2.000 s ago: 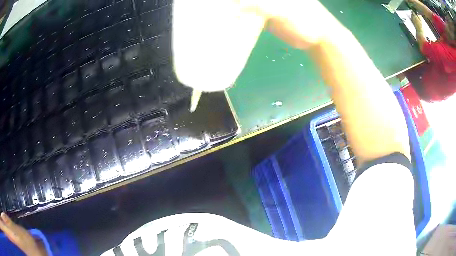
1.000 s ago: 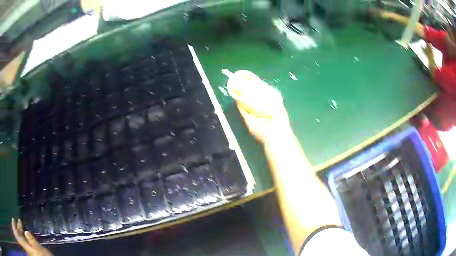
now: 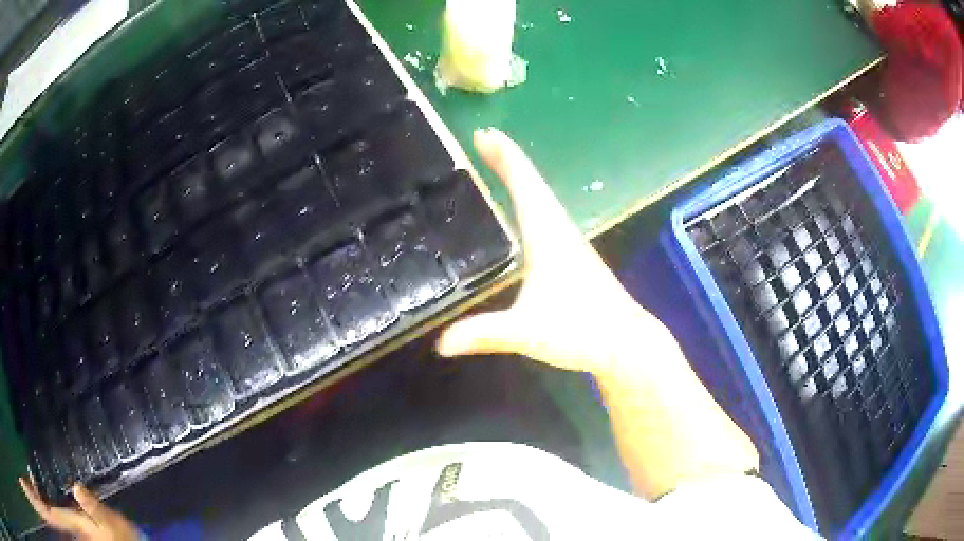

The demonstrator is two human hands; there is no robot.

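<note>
Black glossy pieces lie edge to edge in rows on a layered stack on the green bench, with a pale edge showing on its right side. The squeeze bottle stands on the bench beyond the stack's right side, cut off by the top edge. My right hand is empty, thumb and fingers spread apart around the stack's near right corner. My left hand is at the stack's near left corner, fingers apart, partly cut off by the bottom edge; whether it touches the stack is unclear.
A blue crate with a grid of black pieces stands at the right beside the green bench. A person in red is at the upper right, with a red object below. A white sheet lies at the upper left.
My right hand has let go of the squeeze bottle, which now stands on the bench, and has moved to the stack's near right corner. My left hand stays near the left corner.
</note>
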